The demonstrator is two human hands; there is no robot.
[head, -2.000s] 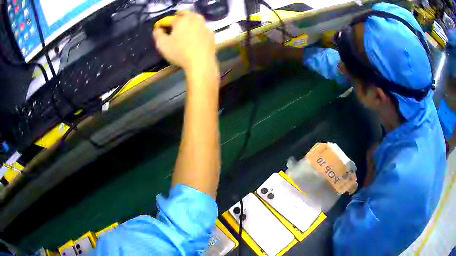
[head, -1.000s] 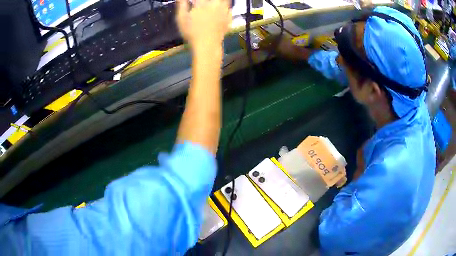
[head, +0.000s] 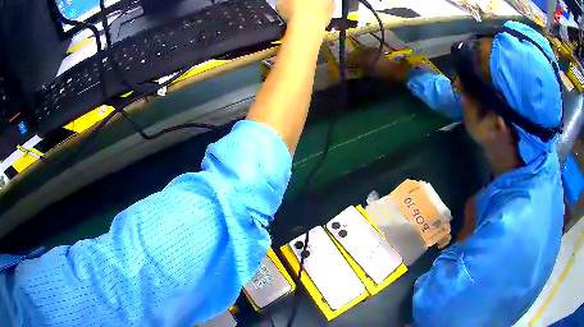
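My right hand (head: 308, 7) is cut off by the top edge, at the right end of the black keyboard (head: 160, 51); its fingers and anything under them are hidden. My left hand is out of the picture. Below my arm, two pale pink phones (head: 328, 268) with dark camera rings lie side by side on yellow boxes (head: 330, 314). Left of them, a greyish item with a patterned patch (head: 262, 281) lies in a yellow-edged box, partly behind my sleeve.
A neighbouring worker (head: 493, 211) in blue reaches toward yellow boxes at the shelf edge. A beige "POP 10" stack (head: 419, 214) lies by that worker. Black cables (head: 342, 45) hang across the view. The green belt (head: 358, 140) runs diagonally behind the phones. A monitor (head: 77, 7) shows top left.
My right hand has moved from over the keyboard's right part to the top edge, farther right. My sleeve covers more of the lower left. The view has shifted, and the mouse is no longer visible.
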